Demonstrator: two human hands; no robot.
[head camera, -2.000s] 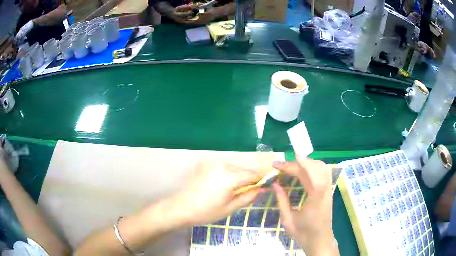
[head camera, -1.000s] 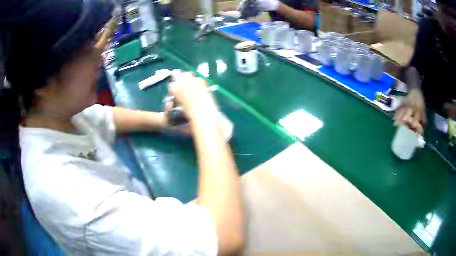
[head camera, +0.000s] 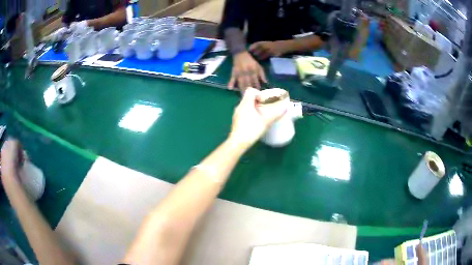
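Observation:
My left hand reaches across the green belt and grips the top of a white product body, which has a brownish ring on top and a stub at its right side. Fingers, apparently of my right hand, show at the bottom right, mostly cut off by the edge; a thin bluish piece stands above them, too blurred to name. The label sheet lies at the bottom on the cardboard sheet. The stack of label sheets is at the bottom right, partly cut off.
Another white product body stands on the green belt at the right, and one at the far left. Unfinished housings stand across the line. A person's hand rests just beyond my left hand. A neighbour's arm is at the left.
The view swung left to the neighbour, then back to the belt. My left hand, earlier at the label sheet with my right, now grips a product body on the belt.

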